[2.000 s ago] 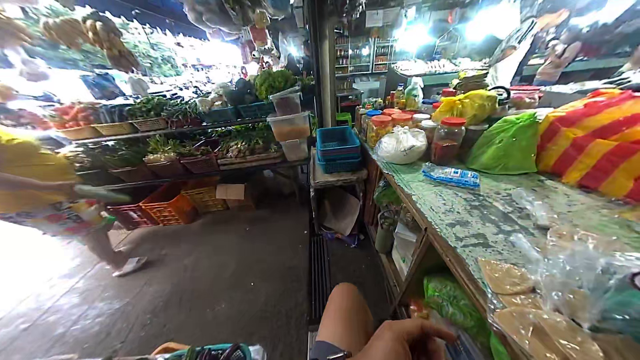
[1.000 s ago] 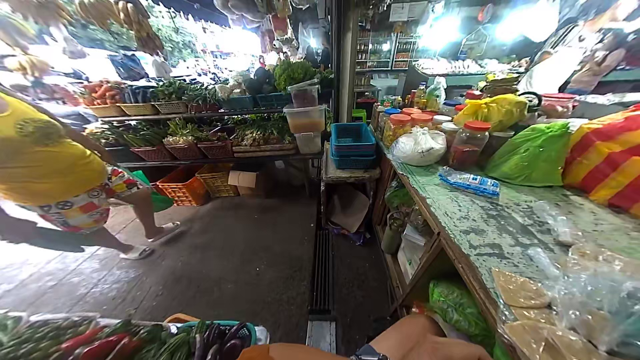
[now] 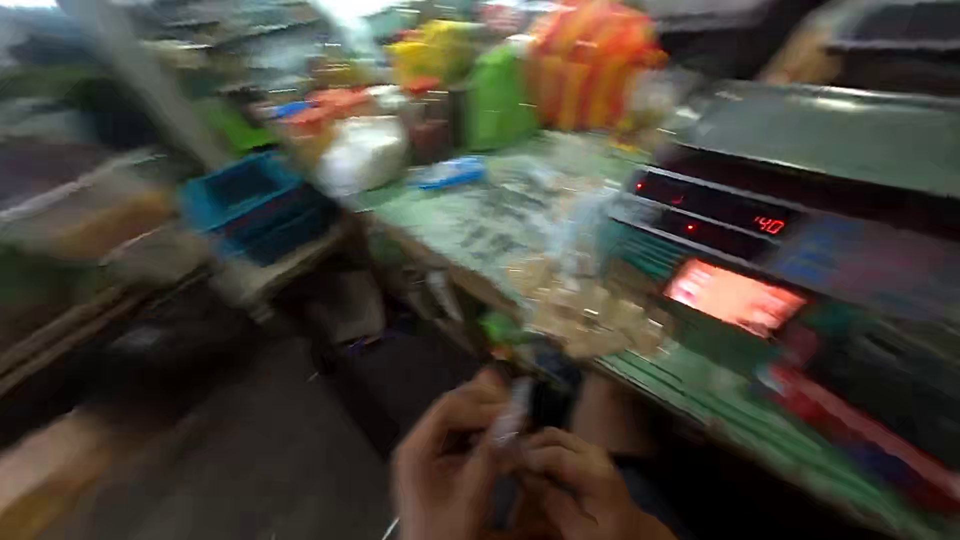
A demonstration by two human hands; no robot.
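Note:
Motion blurs the whole head view. Low in the middle, my left hand and my right hand are together, fingers closed on a small piece of clear plastic, perhaps a bag; its exact form is too blurred to tell. Just beyond them, at the counter's edge, lies a pile of clear plastic bags with tan contents. To the right of that pile stands a digital scale with red lit digits and a metal pan.
The worn green counter bears a blue packet, a white bag, a green bag and a red-and-yellow striped bag. Blue plastic bins stand on a stand to the left.
The view has swung right, bringing the scale into sight. Both hands are now together on the clear plastic; a second ago only one forearm and hand showed at the bottom.

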